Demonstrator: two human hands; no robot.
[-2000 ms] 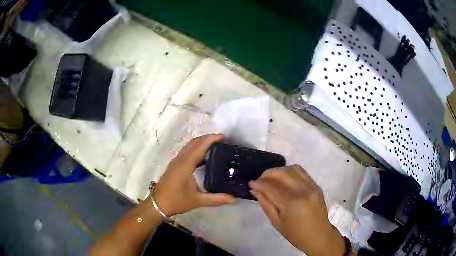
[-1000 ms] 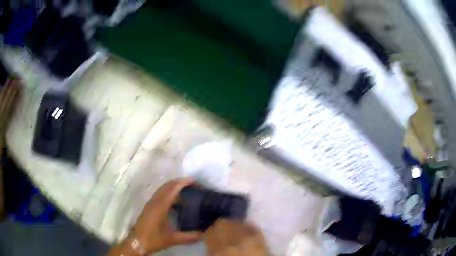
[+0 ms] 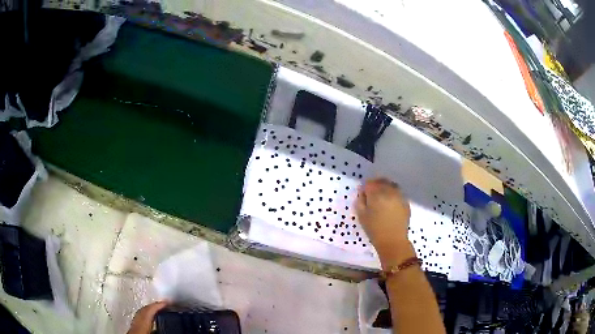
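A black rounded housing (image 3: 198,321) lies at the bottom edge, partly cut off. My left hand (image 3: 149,317) is at its left side with fingers against it, mostly out of the picture. My right hand (image 3: 381,203) is over the white sheet (image 3: 287,242) with many tiny black dots. Its fingers are bent together and blurred; whether a dot is between them cannot be told. A dark flat piece (image 3: 314,112) and a bunch of narrow black pieces (image 3: 370,132) lie behind the dots.
The green belt (image 3: 163,130) runs at the left, left of the sheet. Another black block (image 3: 25,262) stands on white wrapping at the far left. White coiled pieces (image 3: 497,251) lie in a blue container at the right. A white paper (image 3: 189,277) lies on the bench.
The view has swung toward the dotted sheet. My right hand has left the housing and reached out over the dots. My left hand stays at the housing, now at the bottom edge.
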